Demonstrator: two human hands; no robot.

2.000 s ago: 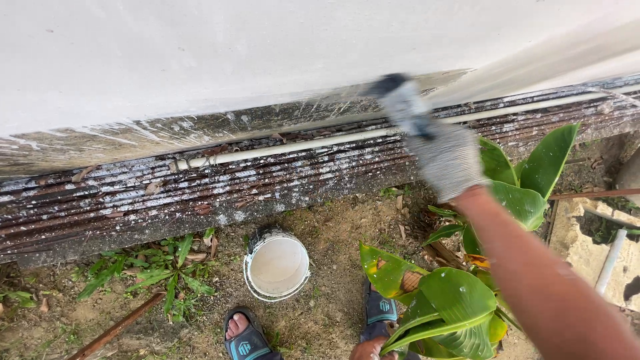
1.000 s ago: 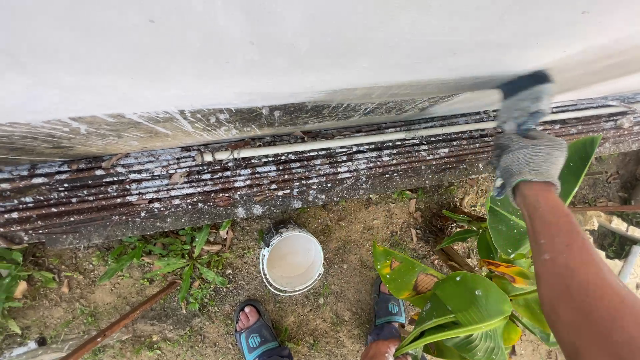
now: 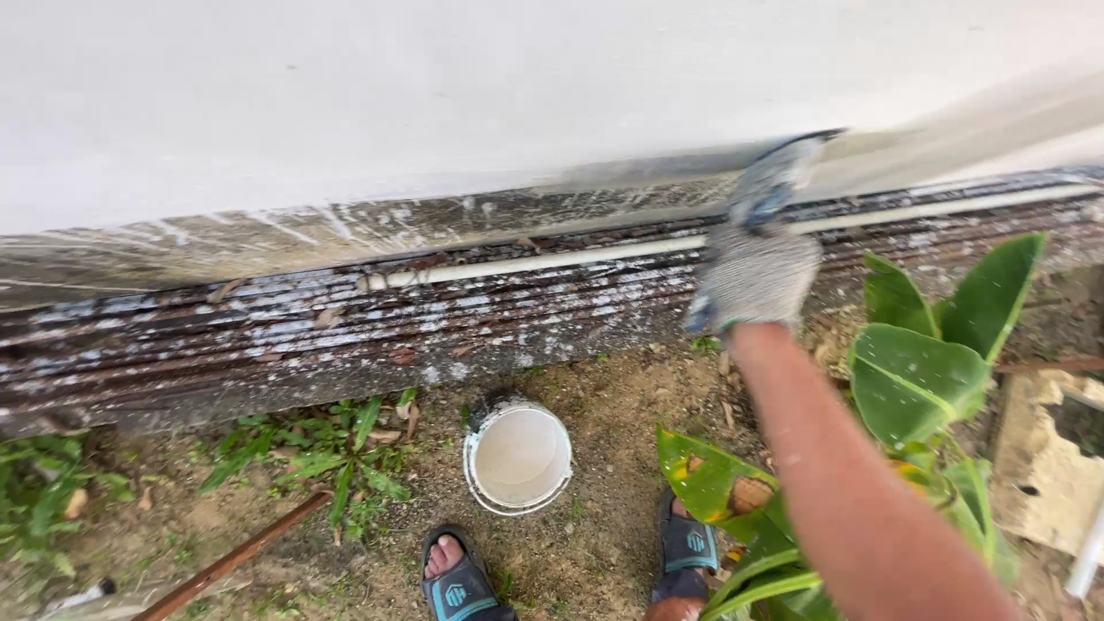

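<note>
My right hand [image 3: 759, 276], in a grey knitted work glove, grips a paintbrush [image 3: 776, 177] with a paint-smeared body. Its dark bristle edge lies against the lower part of the white wall [image 3: 483, 95], where a stained grey band shows white drips and streaks. Motion blurs the hand and the brush. Below, on the ground between my feet and the wall, stands a round bucket [image 3: 517, 457] with whitish liquid inside. My left hand is out of view.
A pale pipe [image 3: 552, 263] and several rusty, paint-spattered rods [image 3: 345, 328] run along the wall's foot. A broad-leaved plant [image 3: 918, 379] grows beside my arm. Weeds [image 3: 336, 457] and a rusty bar [image 3: 233, 561] lie left of my sandalled feet [image 3: 457, 578]. Broken slab [image 3: 1048, 466] at right.
Between the two earlier frames my right hand moved right along the wall with the brush; now it is back further left, still at the stained lower band.
</note>
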